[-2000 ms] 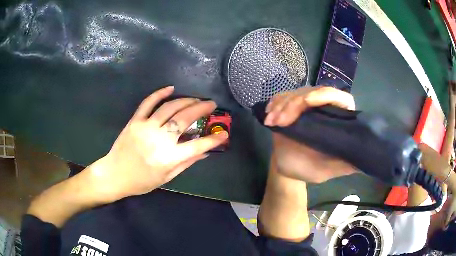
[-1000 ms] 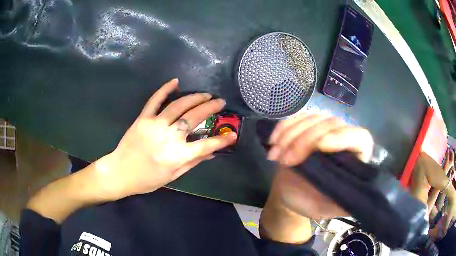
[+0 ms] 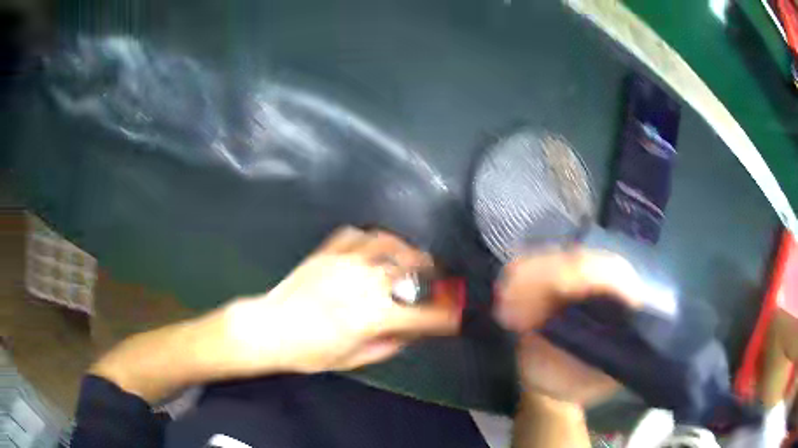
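Note:
The picture is blurred. My left hand [image 3: 337,302] holds the small electronic unit [image 3: 448,300]; its red end shows past my fingers, and the rest is hidden by the hand. My right hand [image 3: 569,306] is wrapped around the black electric screwdriver [image 3: 634,346], whose front end points left towards the unit. Whether the tip touches the unit cannot be told. The round grey screw plate [image 3: 521,197] lies just beyond my right hand, with brassy screws on its right side.
A smartphone [image 3: 645,157] lies right of the plate. The pale edge strip [image 3: 700,96] and green belt [image 3: 744,52] curve along the right. A red tray edge [image 3: 761,324] and part of another person's arm [image 3: 777,359] are at the lower right.
The view has shifted, so the bench things appear lower and further right. My two hands have come closer together, with the screwdriver's front end beside the unit. The unit's gold disc no longer shows.

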